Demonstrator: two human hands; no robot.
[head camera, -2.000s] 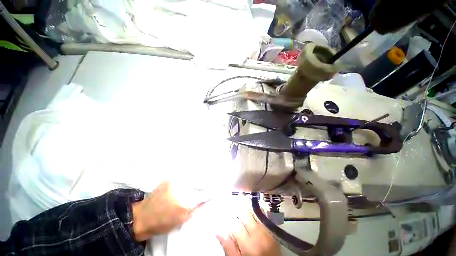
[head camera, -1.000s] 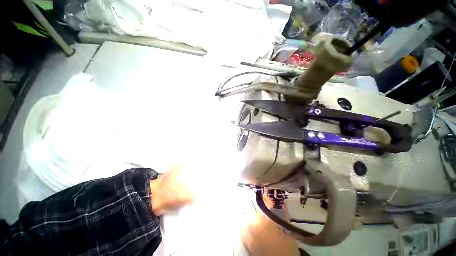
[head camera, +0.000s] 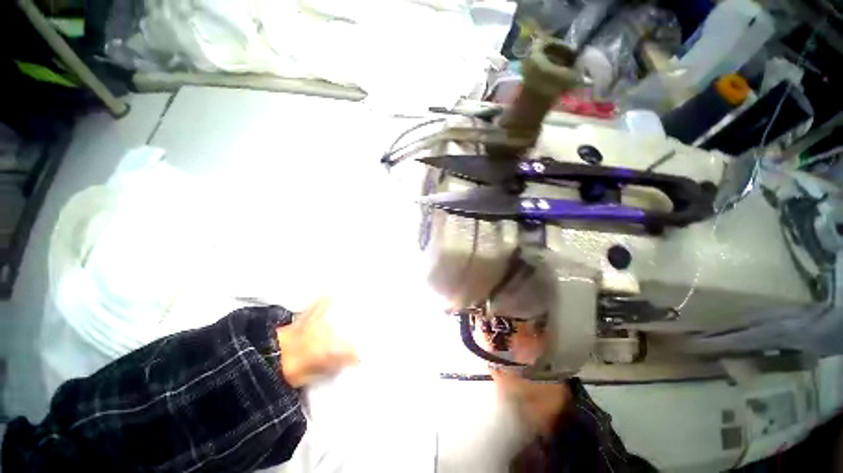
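The white garment piece (head camera: 342, 434) lies on the machine table at the bottom centre, largely lost in glare. My left hand (head camera: 319, 346) rests on it, its fingers washed out by the light. My right hand (head camera: 531, 360) is under the head of the sewing machine (head camera: 592, 263), mostly hidden by the take-up guard and head, so its fingers cannot be made out. The presser foot and needle are not clear in the glare. Purple and dark thread snips (head camera: 582, 211) lie on top of the head, blades pointing left.
A folded white fabric pile (head camera: 102, 286) lies at left on the table. More white fabric (head camera: 277, 37) and plastic bags (head camera: 615, 55) are at the back. A dark cone with an orange top (head camera: 712, 106) stands behind the machine. A paper label (head camera: 776, 416) shows at lower right.
The machine and snips sit higher in the picture. My right hand and its dark sleeve now show below the head, farther right. The left hand has stayed on the cloth, slightly farther right than at first.
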